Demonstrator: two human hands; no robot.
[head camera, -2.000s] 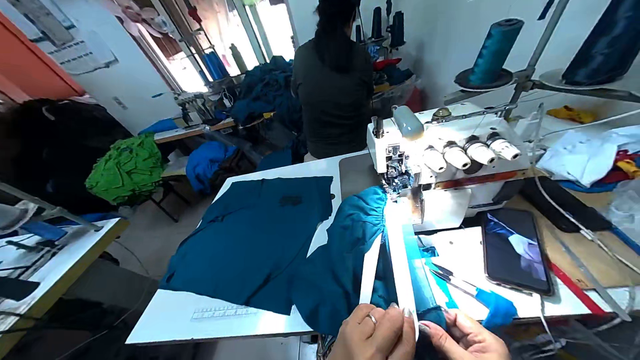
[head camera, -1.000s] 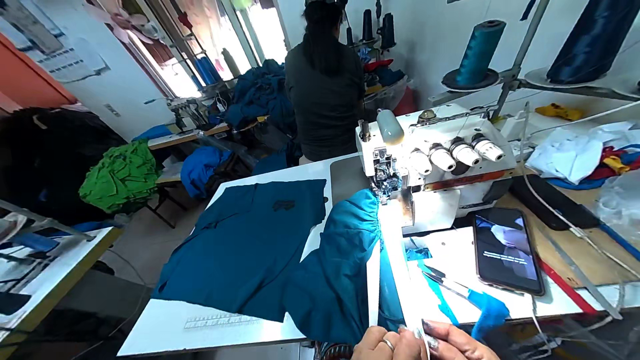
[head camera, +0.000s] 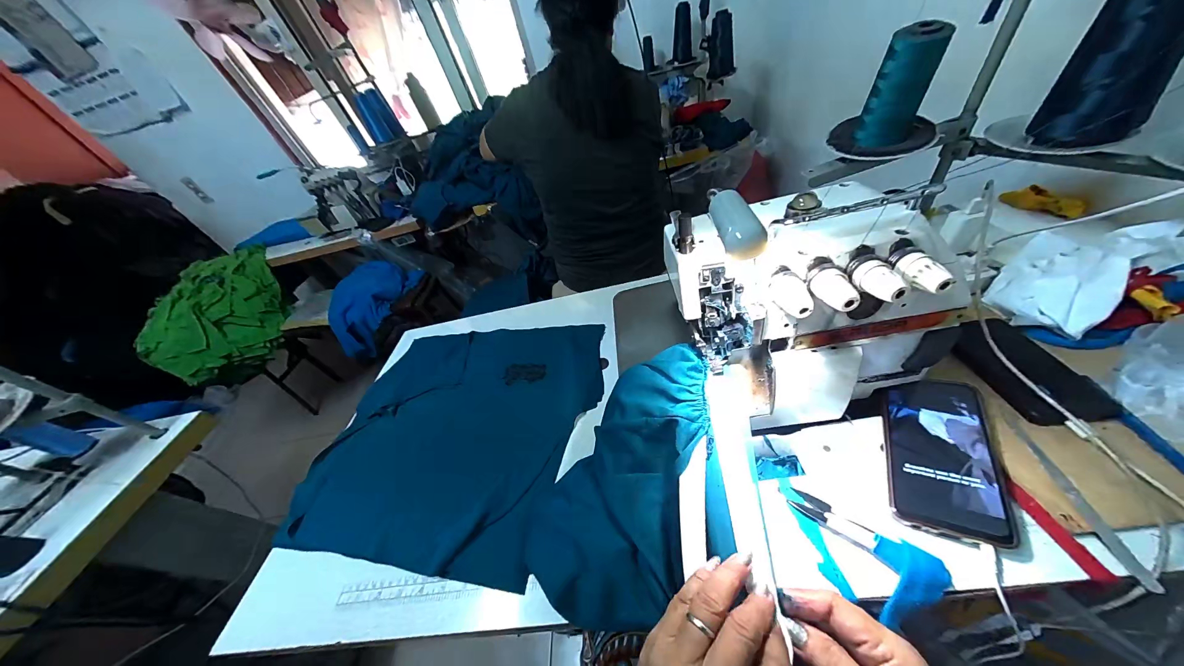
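Observation:
My left hand (head camera: 717, 615), with a ring on it, pinches a white elastic band (head camera: 740, 481) at the bottom of the view. Close beside it, my right hand (head camera: 846, 629) also has its fingertips on the band. The band runs up to the needle area of a white overlock sewing machine (head camera: 814, 277). Gathered teal fabric (head camera: 638, 481) lies under the machine's foot, left of the band. A flat teal fabric piece (head camera: 462, 444) with a dark printed patch is spread on the white table (head camera: 305, 601).
A phone (head camera: 948, 462) and thread snips (head camera: 832, 523) lie right of the band. A clear ruler (head camera: 407, 589) is near the table's front edge. Thread cones (head camera: 902, 83) stand above the machine. A person (head camera: 601, 157) is beyond the table; green cloth (head camera: 217, 314) is heaped at left.
Both hands remain close together at the band's lower part. The gathered fabric still lies at the machine's foot.

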